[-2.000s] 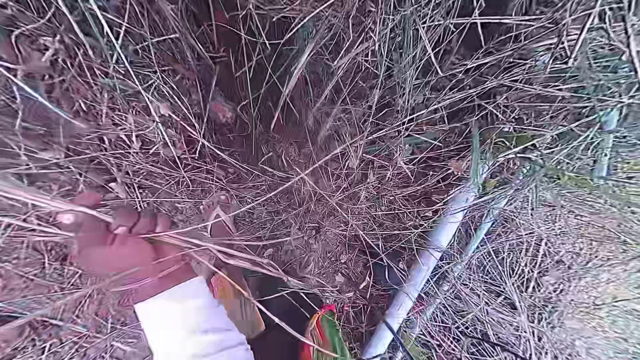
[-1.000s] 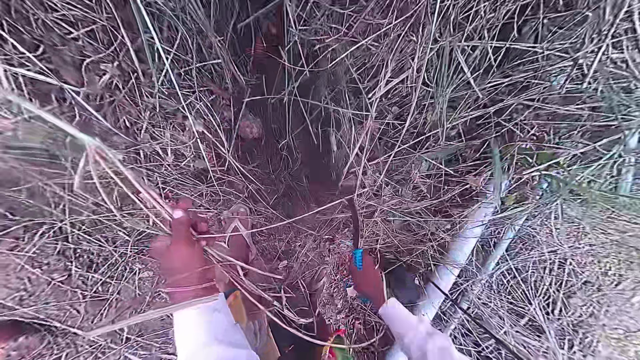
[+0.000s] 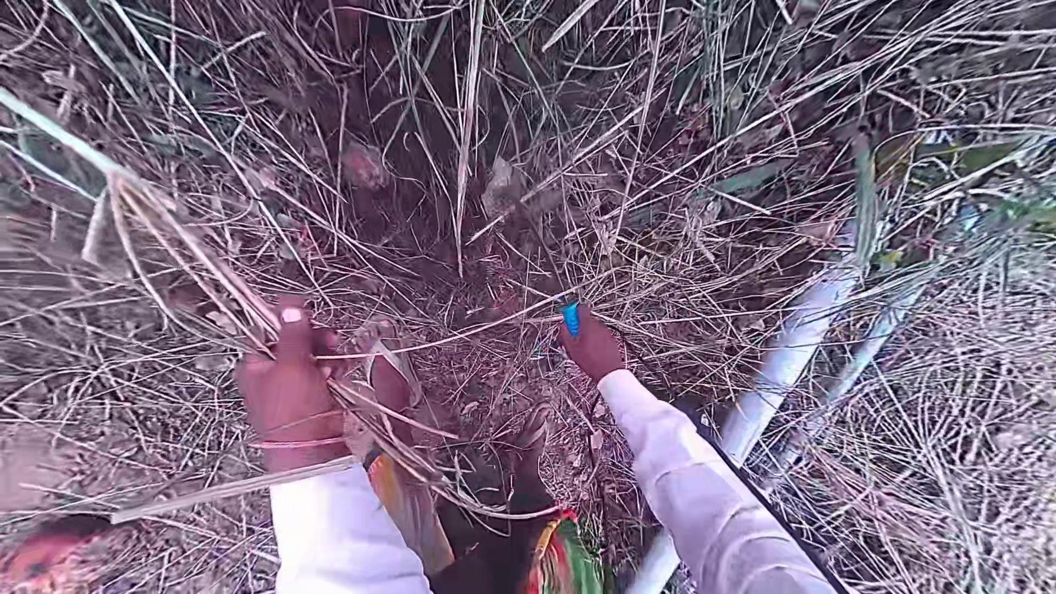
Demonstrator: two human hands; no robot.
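My left hand (image 3: 293, 384) is closed around a bunch of long dry grass stalks (image 3: 198, 256), which stick out to the upper left and curve down past the wrist. Near the middle, my right hand (image 3: 592, 345) grips a blue handle (image 3: 571, 318). In the frame from a second ago a thin dark curved blade rises from that handle; now the blade cannot be made out. Long thin stalks cross the space between both hands. White sleeves cover both forearms.
A pale pipe or pole (image 3: 784, 355) slants along the right, a thinner one (image 3: 866, 363) beside it. My sandalled foot (image 3: 388, 371) stands on littered ground. Tangled dry grass (image 3: 709, 124) rises ahead. Patterned cloth (image 3: 557, 557) hangs at the bottom.
My right hand, not in view two seconds ago, came in with the blue-handled tool. My left hand has kept hold of the stalks throughout.
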